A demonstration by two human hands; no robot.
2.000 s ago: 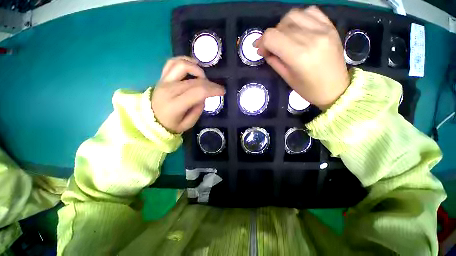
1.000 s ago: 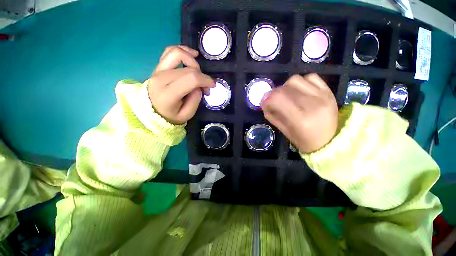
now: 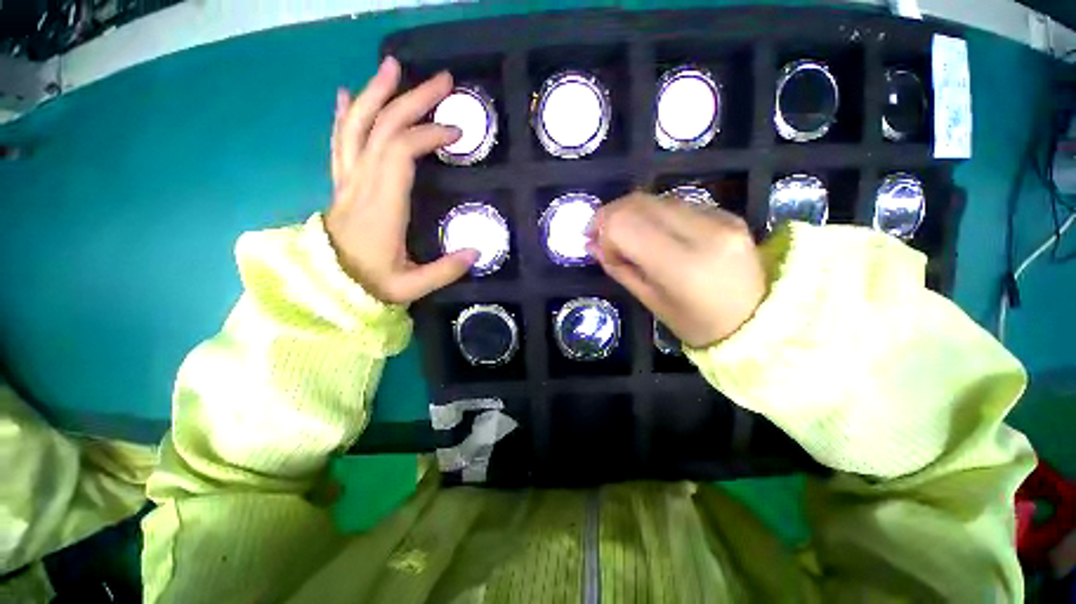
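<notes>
A black foam tray [image 3: 590, 399] holds round smartwatches in square pockets. My left hand [image 3: 384, 189] is spread over the tray's left edge, a finger on the lit white watch at the back left [image 3: 468, 125] and the thumb on the lit white watch below it [image 3: 474, 238]. My right hand [image 3: 684, 262] has bunched fingertips at the right rim of another lit white watch [image 3: 571, 228]. It partly hides two watches. Two more white screens [image 3: 572, 113] glow in the back row. Other watches [image 3: 806, 102] are dark or reflective.
A teal mat [image 3: 212, 153] lies under the tray. A white label [image 3: 951, 97] is at the tray's back right, grey tape [image 3: 470, 434] at its front left. Cables [image 3: 1029, 266] lie at the right. Another person's yellow-green sleeve [image 3: 59, 472] shows at the far left.
My left hand has opened out, one finger reaching the back-left watch. My right hand stays at the middle-row watch. The back-row third screen changed from pinkish to white. The tray appears slightly further left.
</notes>
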